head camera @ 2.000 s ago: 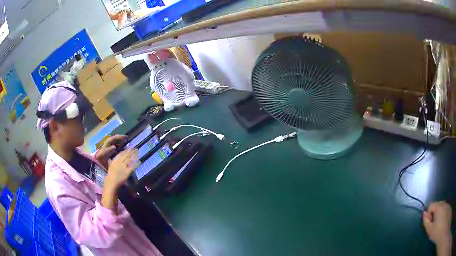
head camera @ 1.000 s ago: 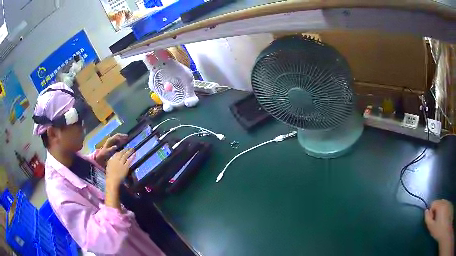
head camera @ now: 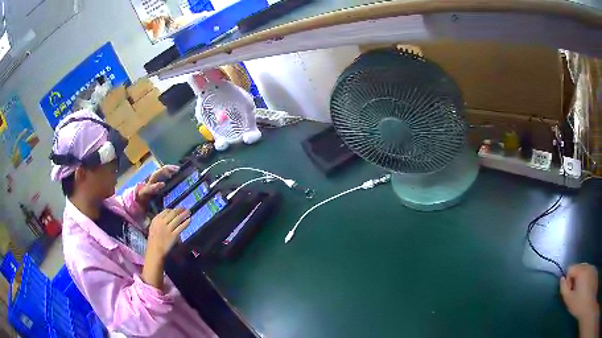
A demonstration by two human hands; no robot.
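Observation:
A hand, which looks like my left hand [head camera: 581, 292], is at the lower right edge, partly cut off, with its fingers curled on the dark green bench [head camera: 396, 270]. A thin black cable [head camera: 533, 241] runs down to its fingertips; I cannot tell whether the fingers hold it. My right hand is not in view. A short white cable [head camera: 323, 203] lies loose on the bench, left of the fan base.
A grey-green fan [head camera: 396, 125] stands at the back, beside a black tray [head camera: 328, 150] and a power strip [head camera: 521, 165]. A shelf [head camera: 396, 23] crosses above. At left, a person in pink [head camera: 109, 264] touches smartphones [head camera: 203, 214] in a black carrier [head camera: 244, 231], with white cables attached.
The other person's near hand has lowered onto the phones and shifted slightly. The hand at the right edge has barely moved. The loose white cable lies as before.

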